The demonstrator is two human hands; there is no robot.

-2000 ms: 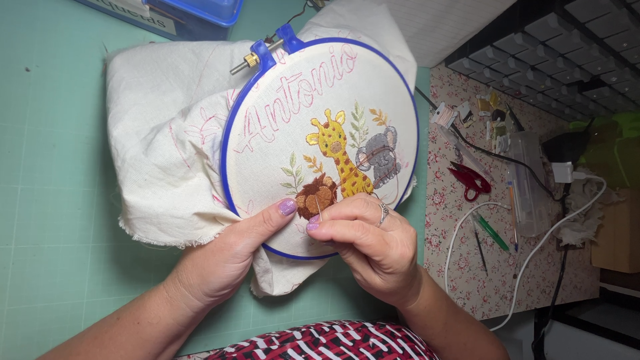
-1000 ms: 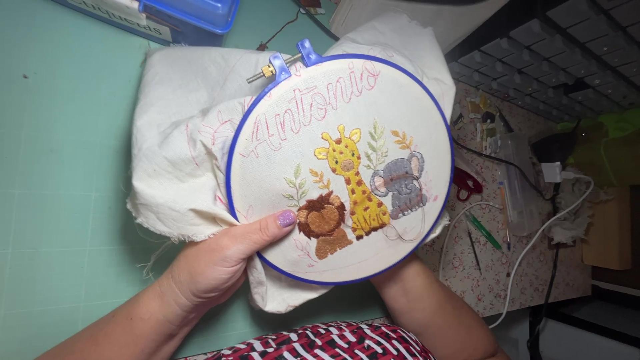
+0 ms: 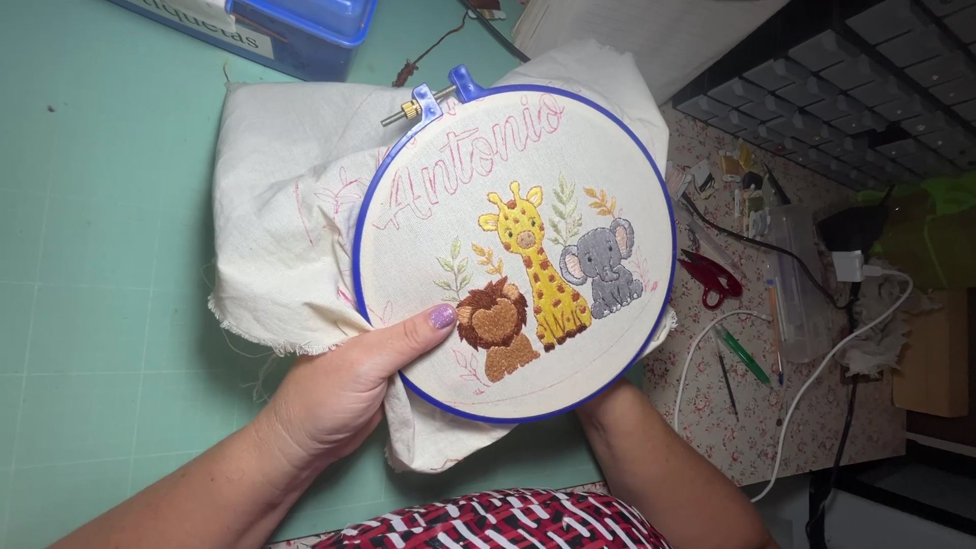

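A blue embroidery hoop (image 3: pixel 666 305) with a brass tightening screw (image 3: pixel 410 109) holds cream fabric (image 3: pixel 274 183) stretched, its loose part bunched behind. Stitched on it are a brown lion (image 3: pixel 494 328), a yellow giraffe (image 3: pixel 540 267) and a grey elephant (image 3: pixel 606 267), with leaf sprigs and pink drawn lettering above. My left hand (image 3: pixel 358 381) grips the hoop's lower left edge, thumb on the cloth beside the lion. Behind the hoop's lower right is my right hand, hidden; only the wrist and forearm (image 3: pixel 656 450) show, so what its fingers hold cannot be seen.
A blue plastic box (image 3: pixel 305 38) stands at the upper left on the green cutting mat (image 3: pixel 99 229). On the right lie red thread snips (image 3: pixel 709 278), a green pen (image 3: pixel 743 354), a white cable (image 3: pixel 808 381) and a clear case (image 3: pixel 797 305). Small-drawer organizers (image 3: pixel 862 84) are beyond.
My right hand has moved from the front of the hoop, where its fingers were near the lion, to behind it. The thread looped over the elephant no longer shows on the front.
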